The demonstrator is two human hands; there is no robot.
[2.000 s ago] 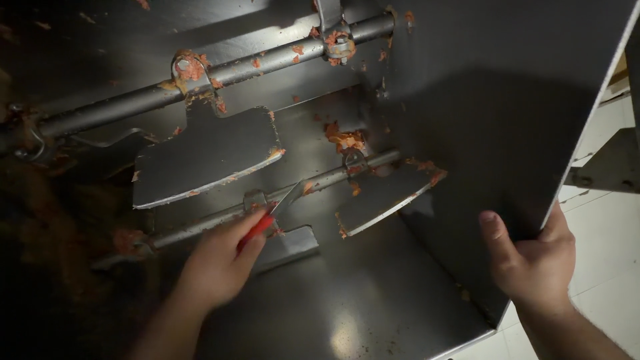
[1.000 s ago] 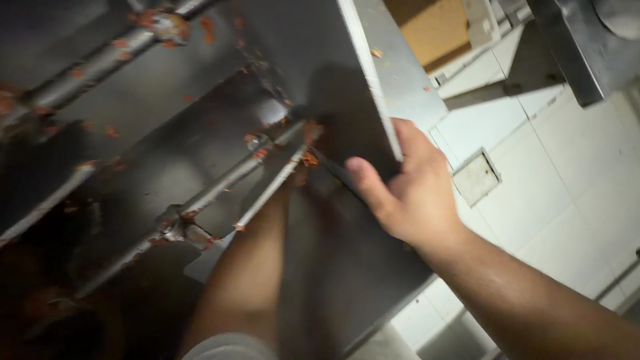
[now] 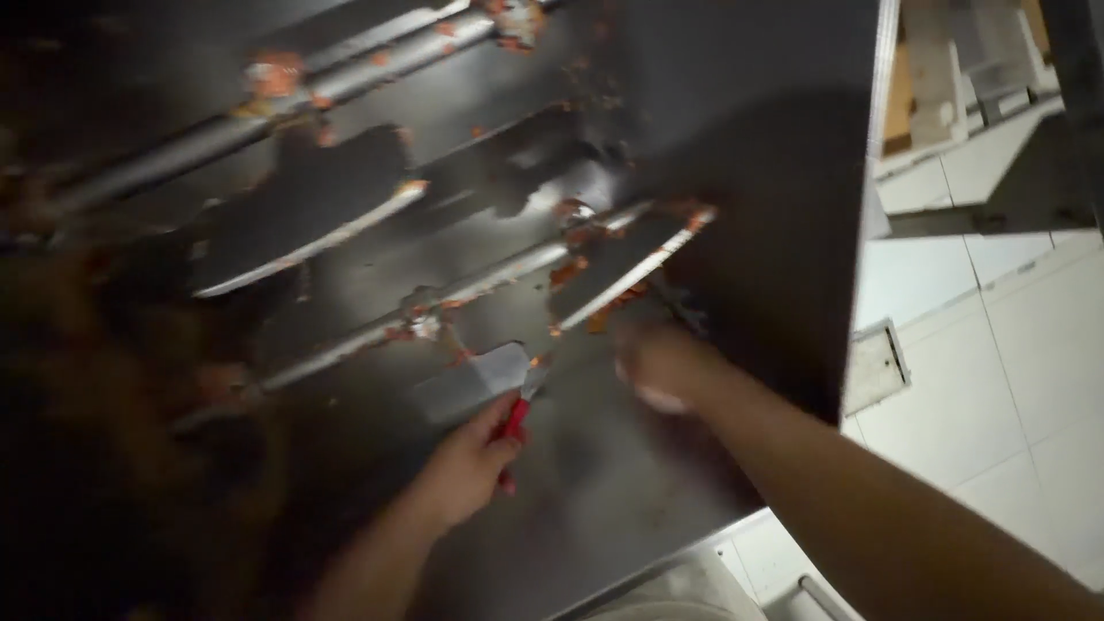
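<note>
My left hand [image 3: 470, 461] is closed round the red handle of a small knife [image 3: 522, 405], its blade pointing up beside a pale metal paddle [image 3: 500, 366]. My right hand [image 3: 660, 366], blurred, is inside the metal tub just below a paddle blade [image 3: 634, 272] soiled with orange-red scraps; whether it holds anything cannot be told. That blade sits on the lower metal shaft [image 3: 509, 272]. Above it runs a thicker shaft [image 3: 397, 69] with a broad dark paddle [image 3: 319, 207]. Reddish residue clings to shafts, joints and blade edges.
The tub's metal side wall [image 3: 742, 172] rises at the right, ending in a bright upright edge. Beyond it lie a white tiled floor [image 3: 1026, 345], a small square floor cover [image 3: 875, 366] and a dark metal support [image 3: 1035, 181]. The left of the tub is dark.
My right hand has left the side wall's edge and is now inside the tub. My left hand, hidden behind the blade one second ago, shows again with the red-handled knife. The view has shifted.
</note>
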